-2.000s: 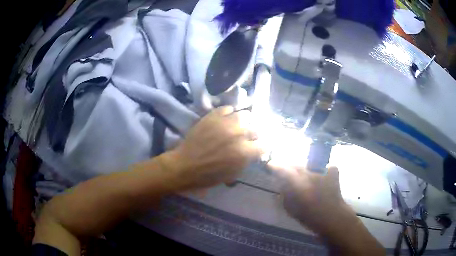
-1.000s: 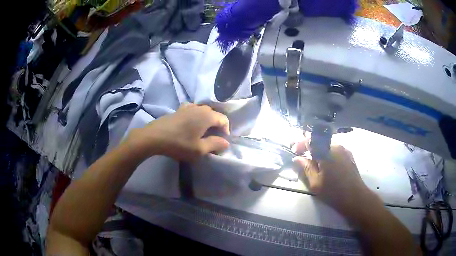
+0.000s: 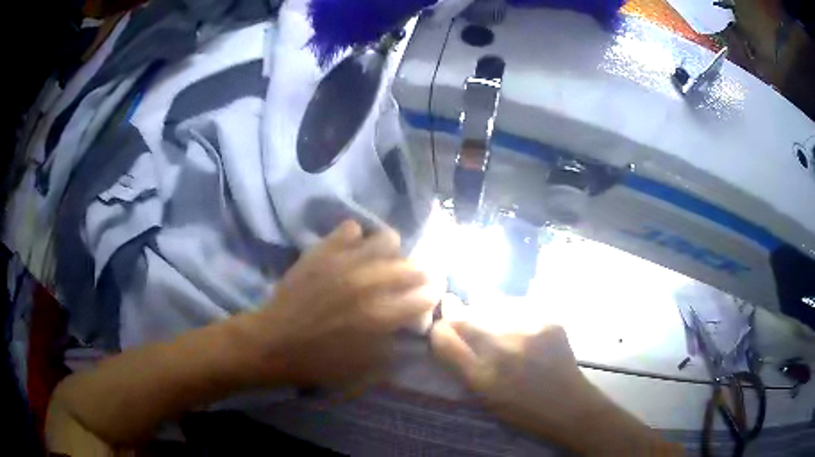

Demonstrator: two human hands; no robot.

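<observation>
A light grey and dark grey garment panel [image 3: 192, 290] lies bunched left of the needle area. My left hand [image 3: 344, 303] rests on the cloth with its fingers bent, close to the needle. My right hand [image 3: 509, 366] is just below the lamp glare, its fingertips touching or nearly touching my left fingers at the cloth edge. The white JACK sewing machine [image 3: 554, 116] stands over the work. Glare hides the presser foot, the needle and the cloth edge there, so what my right fingers pinch is unclear.
Scissors with dark loop handles [image 3: 737, 406] lie at the lower right beside pale scraps. A dark oval disc [image 3: 340, 112] hangs left of the head. A purple fluffy roll [image 3: 366, 22] is on top. Red cloth [image 3: 40, 344] shows at the lower left.
The view has shifted. My left hand has moved right to the needle area, and my hands, apart one second ago, are now together. The cloth is bunched differently.
</observation>
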